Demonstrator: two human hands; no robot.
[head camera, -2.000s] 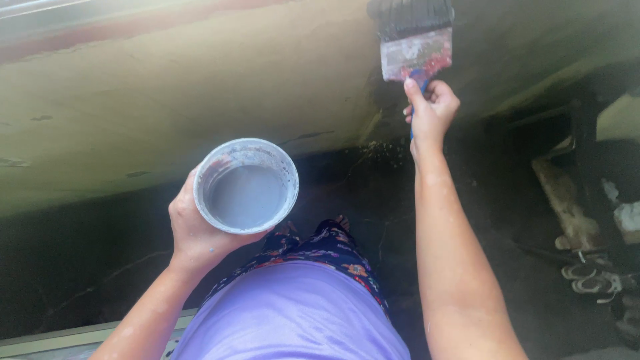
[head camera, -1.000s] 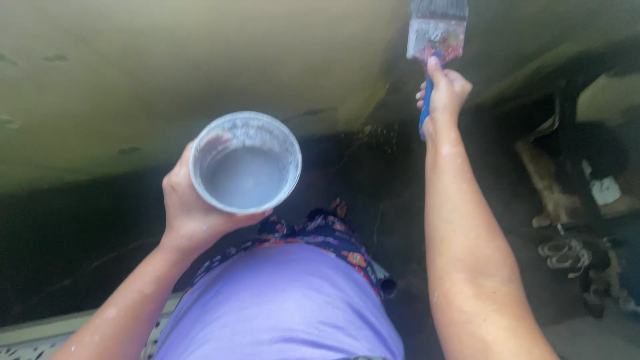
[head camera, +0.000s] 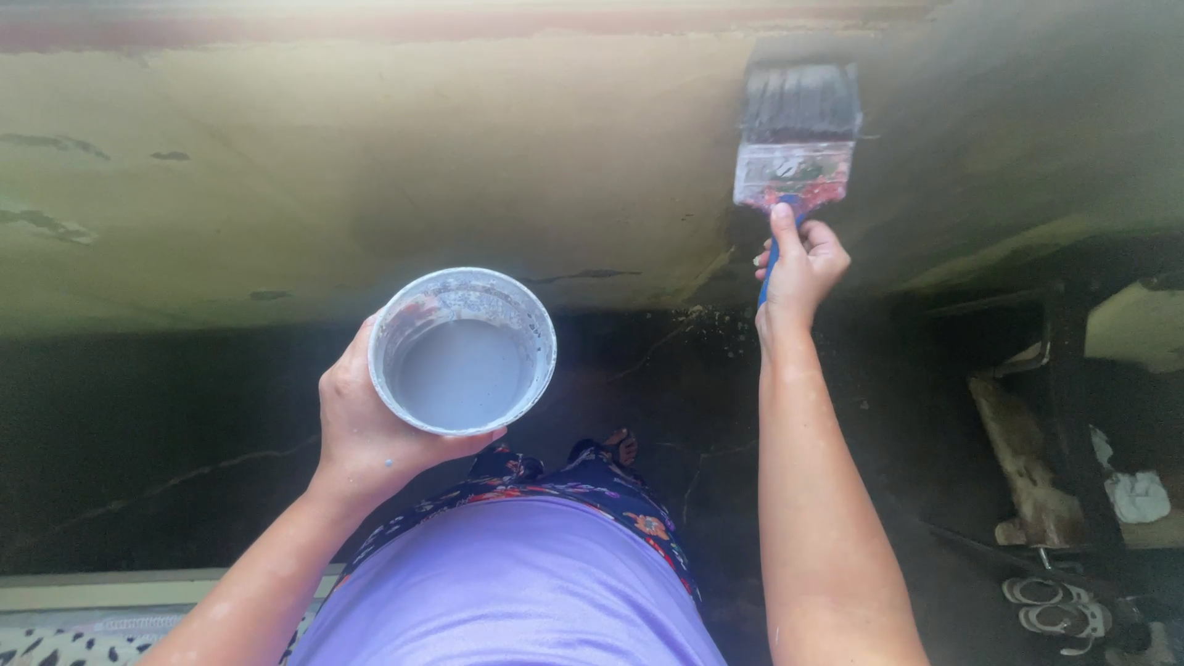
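My left hand grips a round tub by its side and underneath. Grey-blue paint lies inside, and spatters mark the tub's inner wall. My right hand is closed around the blue handle of a wide paintbrush, whose metal ferrule bears pink and white paint. Grey-coated bristles point up and rest against or just in front of the wall, at the edge between its yellowish part on the left and a dark grey area on the right. Dark chips and scuffs dot the yellowish surface.
Below the wall spreads a dark floor with cracks and pale specks. At the right are a worn wooden piece, a white crumpled thing and a pair of sandals. A pale ledge lies at the lower left.
The brush stays in my right hand and, over the last second, has shifted against the wall. The tub remains in my left hand. The view has tilted up somewhat since one second ago.
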